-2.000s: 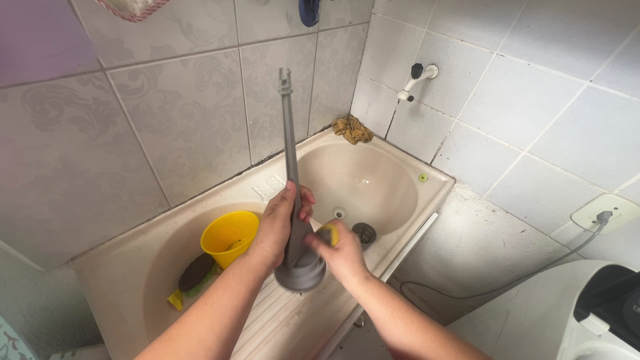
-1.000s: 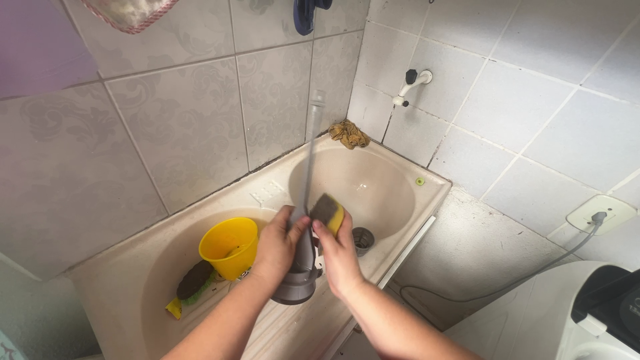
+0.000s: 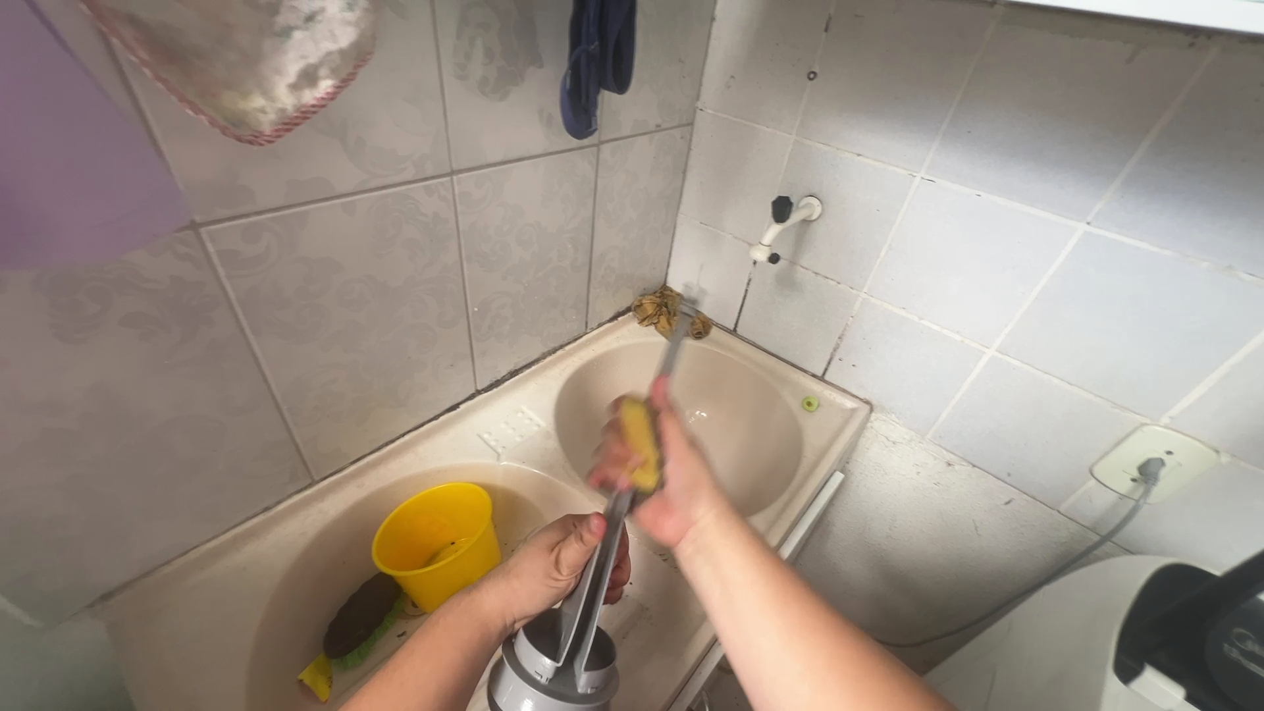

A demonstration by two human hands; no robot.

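Observation:
A long grey plastic part with a round, wide base runs diagonally up through both hands. My left hand grips it just above the base. Higher up, my right hand holds a yellow sponge against the shaft, its fingers wrapped around both and blurred. The shaft's thin upper end lies in front of the far corner of a beige double-basin sink. In the left basin stand a yellow bucket and, beside it, a dark scrubbing brush with green bristles.
A crumpled brown cloth lies on the sink's back corner. A white tap with a black handle juts from the tiled wall. Blue flip-flops and a cloth hang at the wall. At right are a plugged-in cord and a white appliance.
The grey part has tilted, its thin end now towards the sink's far corner and its base nearer me. My right hand has moved with the sponge farther up the shaft.

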